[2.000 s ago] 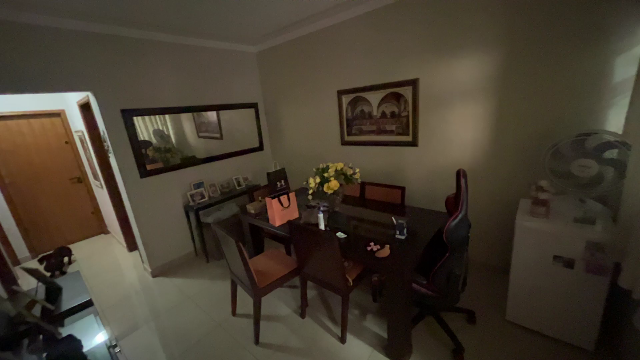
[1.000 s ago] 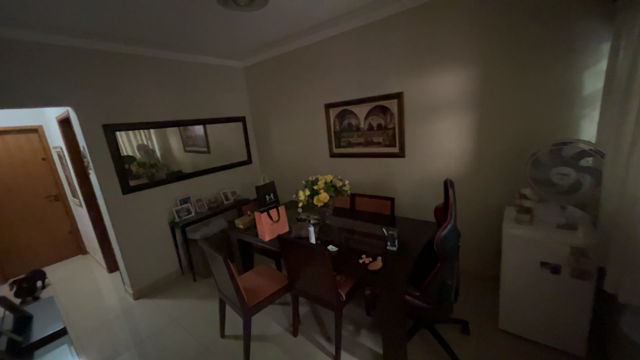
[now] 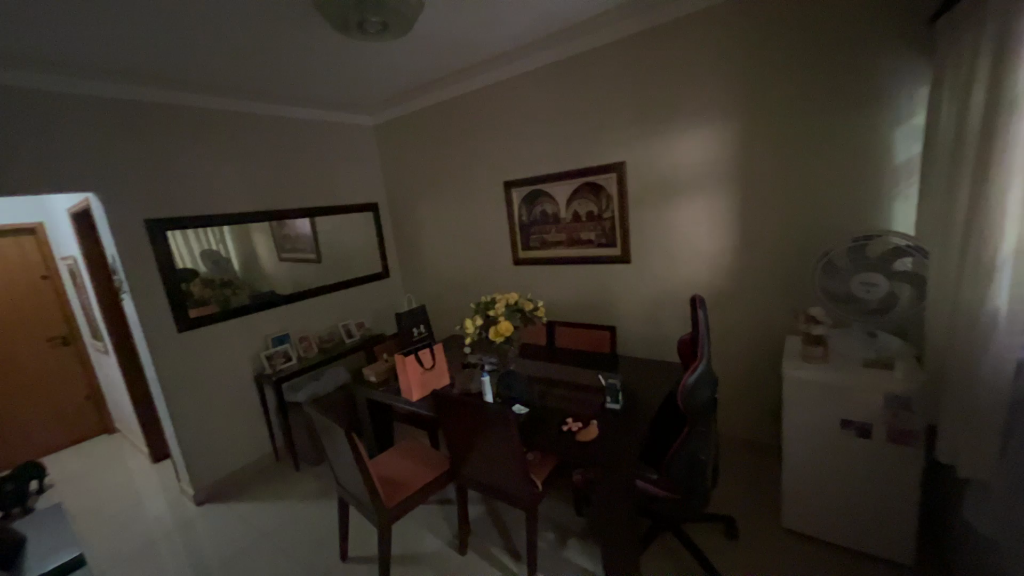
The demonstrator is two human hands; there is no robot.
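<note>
Neither my left hand nor my right hand shows in the head view. A dark dining table (image 3: pixel 640 372) stands in the middle of a dim room. On it are an orange paper gift bag (image 3: pixel 422 373), a black paper bag (image 3: pixel 414 326) behind that, and yellow flowers (image 3: pixel 502 318) in a vase. A small white bottle (image 3: pixel 487 386), a cup-like holder (image 3: pixel 613 393) and a small orange-brown object (image 3: pixel 587 431) lie or stand nearer the front edge.
Wooden chairs (image 3: pixel 408 472) and a black-and-red gaming chair (image 3: pixel 698 408) surround the table. At right, a fan (image 3: pixel 870 280) tops a white mini fridge (image 3: pixel 850 456) beside a curtain (image 3: pixel 976 240). A console table (image 3: pixel 320 354) with photo frames stands below a wall mirror (image 3: pixel 276 260). A dark dog-like shape (image 3: pixel 24 486) is far left.
The view has turned up and to the right, bringing in the ceiling lamp and more of the curtain. Nothing on the table has plainly moved.
</note>
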